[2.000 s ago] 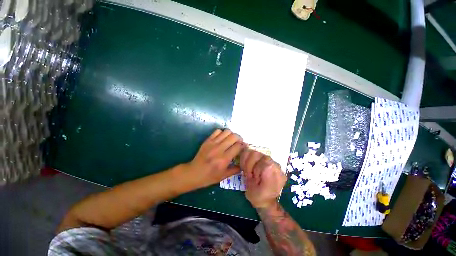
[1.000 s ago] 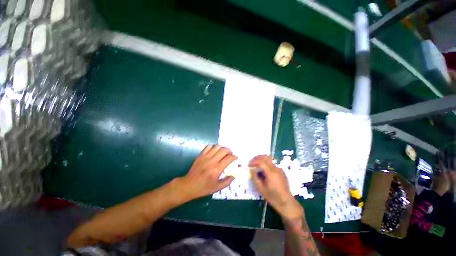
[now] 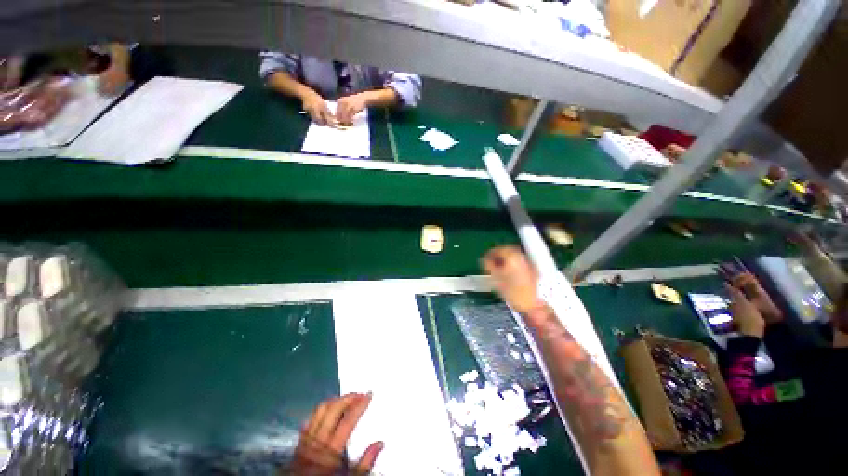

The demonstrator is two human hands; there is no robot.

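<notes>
My left hand is at the bottom edge, partly cut off, over the left border of the plain white sheet. Its thumb and fingers are apart and nothing shows between them. My right hand is stretched forward over the pale rail at the conveyor's near edge. Its fingers are curled and blurred, and I cannot tell if it holds anything. A cream housing lies on the green conveyor belt, left of my right hand and apart from it.
White bits and bubble wrap lie right of the sheet. Blister trays stand at left, an open box of dark parts at right. A slanted post and shelf are overhead. People work across the belt and at far right.
The view has tilted up to show the far bench. My hands have parted: the right has reached forward to the belt, the left has stayed by the sheet.
</notes>
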